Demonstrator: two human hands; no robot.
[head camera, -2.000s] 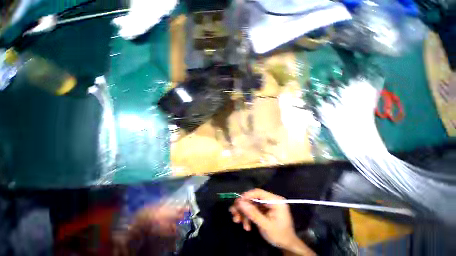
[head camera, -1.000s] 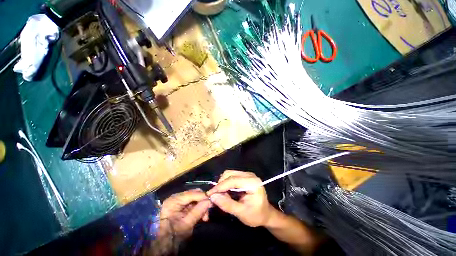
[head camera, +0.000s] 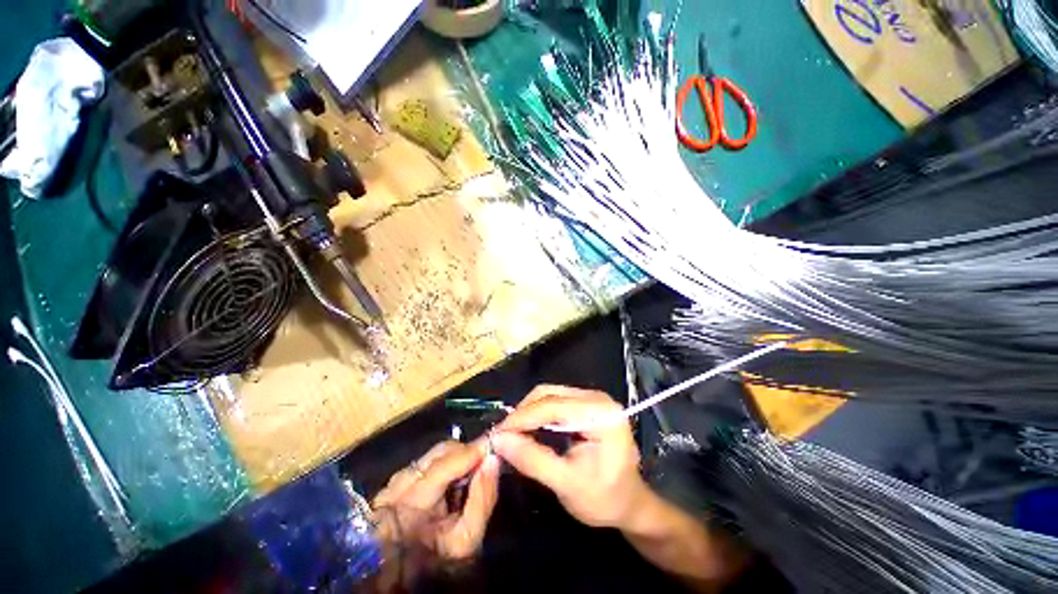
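Observation:
A white cable (head camera: 704, 379) runs from my right hand up to the right. A small green circuit board (head camera: 476, 404) sticks out to the left of my right fingers at the cable's end. My right hand (head camera: 577, 447) grips the cable. My left hand (head camera: 449, 487) meets it fingertip to fingertip, thumb and finger pinched together; what lies between its fingertips is too small to tell. Both hands are below the board's front edge. The soldering iron (head camera: 348, 282) points down at the tan board (head camera: 383, 400), above and left of the hands, apart from them.
A round-guarded fan (head camera: 226, 304) stands left of the iron. A sponge (head camera: 426, 128) lies right of it. A thick white cable bundle (head camera: 743, 261) fans across the right, beside orange scissors (head camera: 716, 113). Short white leads (head camera: 72, 424) lie far left. More cables (head camera: 859, 499) hang lower right.
Since two seconds ago, my left hand has come over to my right hand's fingertips. The view has turned and shifted. In the last second the hands have barely moved.

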